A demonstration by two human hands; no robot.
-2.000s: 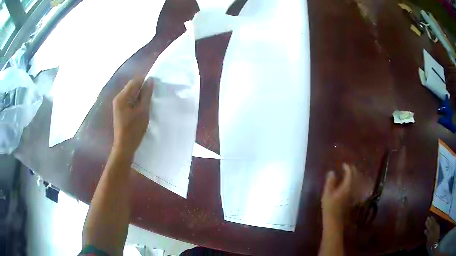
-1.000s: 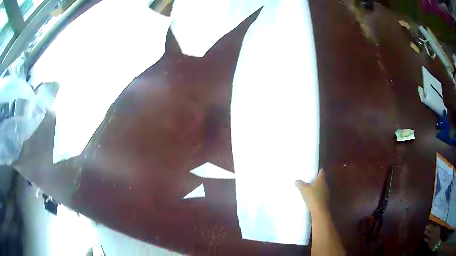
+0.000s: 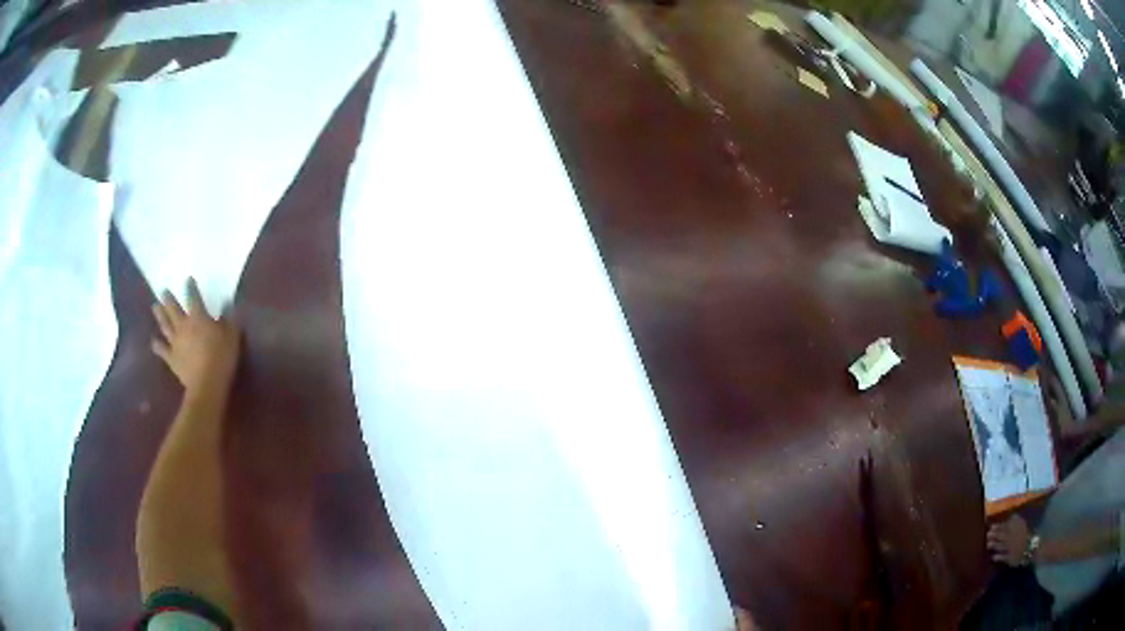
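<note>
My left hand (image 3: 197, 345) lies palm down with its fingers spread over the lower tip of a white cut sheet (image 3: 204, 160) at the upper left. A long white panel (image 3: 481, 333) runs down the middle and past the bottom edge. Another white sheet (image 3: 43, 345) lies at the far left. Only a sliver of my right hand (image 3: 743, 619) shows at the bottom edge, beside the long panel; its fingers are cut off. Dark shears (image 3: 871, 530) lie on the table at the lower right, blurred.
On the dark red-brown table (image 3: 691, 296) lie a small pale packet (image 3: 875, 365), a notepad with pen (image 3: 898, 197), a blue item (image 3: 960, 284) and an orange-edged board (image 3: 1012, 431). Long rolls (image 3: 1005, 203) line the far edge. A person's hand (image 3: 1012, 540) rests at the right.
The view has turned right. The pale panel my left hand held at first is no longer in view. My left hand is now on the upper sheet's tip. My right hand is mostly out of view.
</note>
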